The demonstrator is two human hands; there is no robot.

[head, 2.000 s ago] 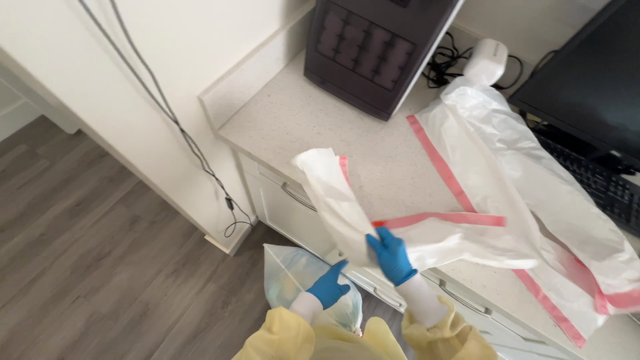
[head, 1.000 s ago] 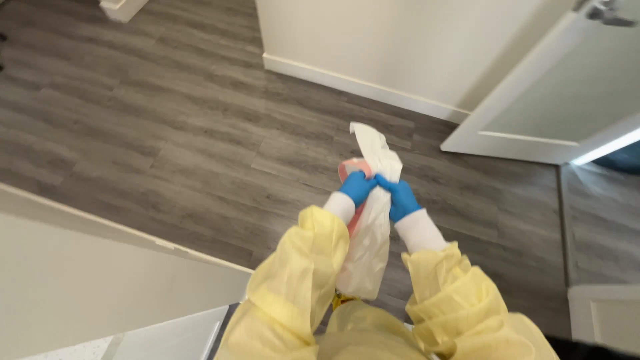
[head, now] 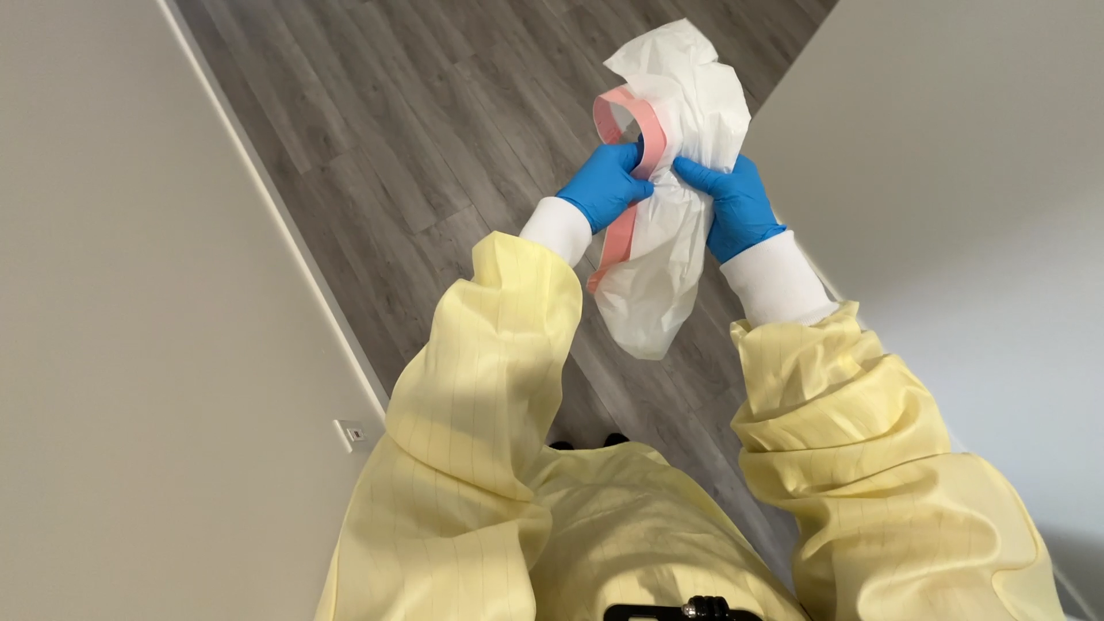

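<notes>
A white plastic bag (head: 681,95) with a pink band (head: 618,237) along its edge hangs bunched between my two hands, over the floor. My left hand (head: 607,185), in a blue glove, grips the pink band, which loops above it; some of its fingertips are hidden behind the band. On the bag's other side my right hand (head: 733,203), also gloved in blue, pinches the white plastic with the thumb in front and the fingers behind. Both arms wear a yellow gown (head: 492,345) with white cuffs.
A pale wall (head: 172,302) with a small outlet plate (head: 349,434) stands at the left. Another pale wall or panel (head: 940,172) rises at the right. Between them runs a grey wood-look floor (head: 414,147). Dark shoe tips (head: 615,439) show below the bag.
The view has swung away from the counter with its monitor and bags, then from the door. The bag is spread wider between my hands than one second ago, its pink band looping more openly.
</notes>
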